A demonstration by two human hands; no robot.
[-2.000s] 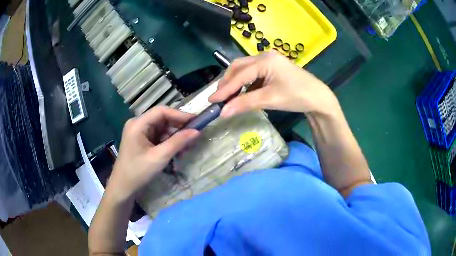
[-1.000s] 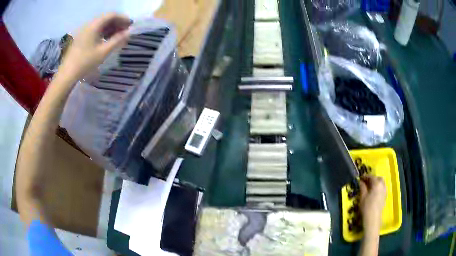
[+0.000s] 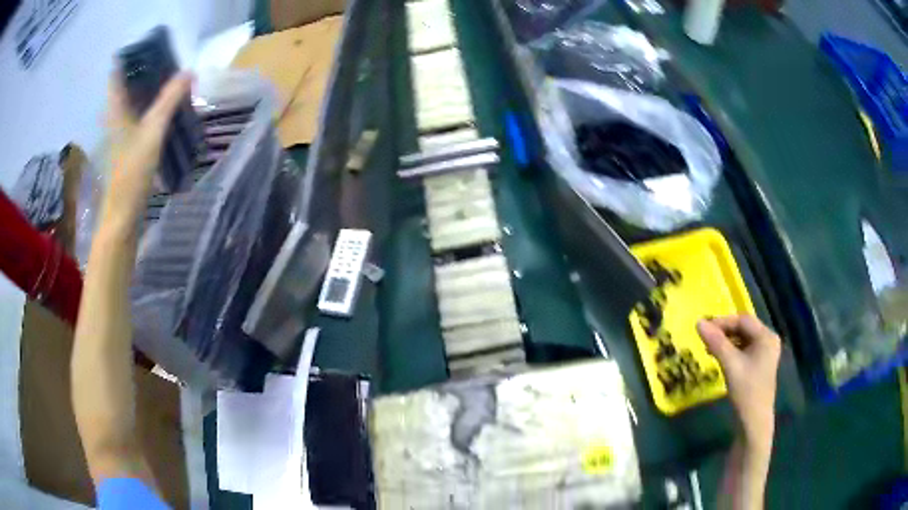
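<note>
My left hand (image 3: 147, 125), at the upper left, grips a bunch of dark tubes (image 3: 159, 90) raised over the clear bag of tubes (image 3: 214, 239). My right hand (image 3: 742, 354) is at the right edge of the yellow tray (image 3: 702, 261), fingertips close together over it. Whether a ring is between those fingertips cannot be told. Small black rings (image 3: 687, 371) lie scattered in the tray, mostly on its left side. Two dark, shiny tubes (image 3: 448, 159) lie across the slat conveyor (image 3: 460, 214).
The worn off-white machine cover (image 3: 538, 438) is nearest me. Dark side guards (image 3: 567, 179) flank the conveyor. A white remote control (image 3: 345, 271) and white paper (image 3: 254, 438) lie left. A clear bag of black pieces (image 3: 637, 159) sits behind the tray. Blue crates (image 3: 876, 90) are far right.
My left hand, empty over the tube bag before, now holds up a bunch of tubes. My right hand has moved from the tray's middle to its right edge. The view has shifted.
</note>
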